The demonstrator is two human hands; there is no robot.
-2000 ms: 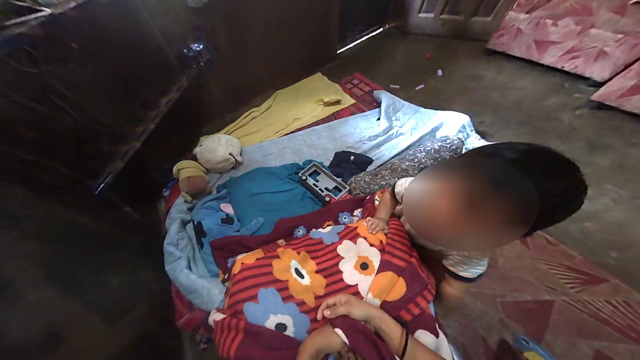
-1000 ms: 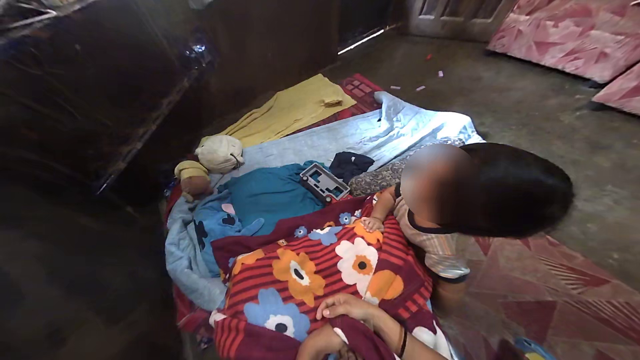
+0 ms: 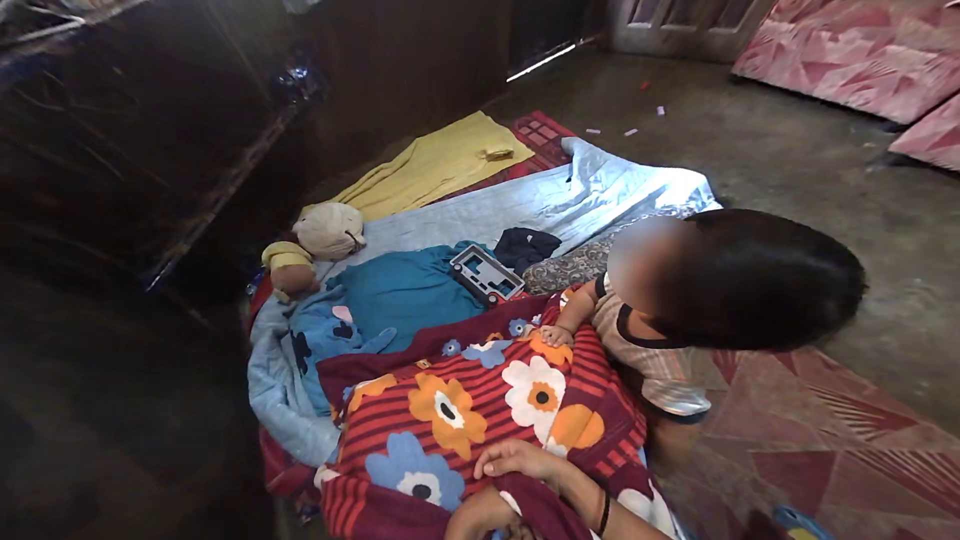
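My right hand (image 3: 517, 459) rests at the bottom middle on a red and maroon striped blanket with large flowers (image 3: 487, 390). Its fingers are loosely curled, with nothing visible in them, and a black band circles the wrist. Just left of and below it is my left hand (image 3: 480, 514), bent beside a fold of maroon cloth; its fingers are mostly hidden, so its grip is unclear. Beyond the blanket lie a teal cloth (image 3: 405, 289), a blue cloth with a cartoon figure (image 3: 334, 330) and an upturned grey toy vehicle (image 3: 486, 274).
A child (image 3: 652, 352) leans in from the right, one hand on the blanket. Behind lie a light-blue sheet (image 3: 517, 199), a yellow cloth (image 3: 442, 161), a stuffed toy (image 3: 330, 229) and dark clothing (image 3: 525, 247). Pink patterned furniture (image 3: 855, 52) stands at the upper right.
The child's head has turned and shifted somewhat left, and more of the striped shirt shows than in the oldest frame. Both my hands stay in about the same place.
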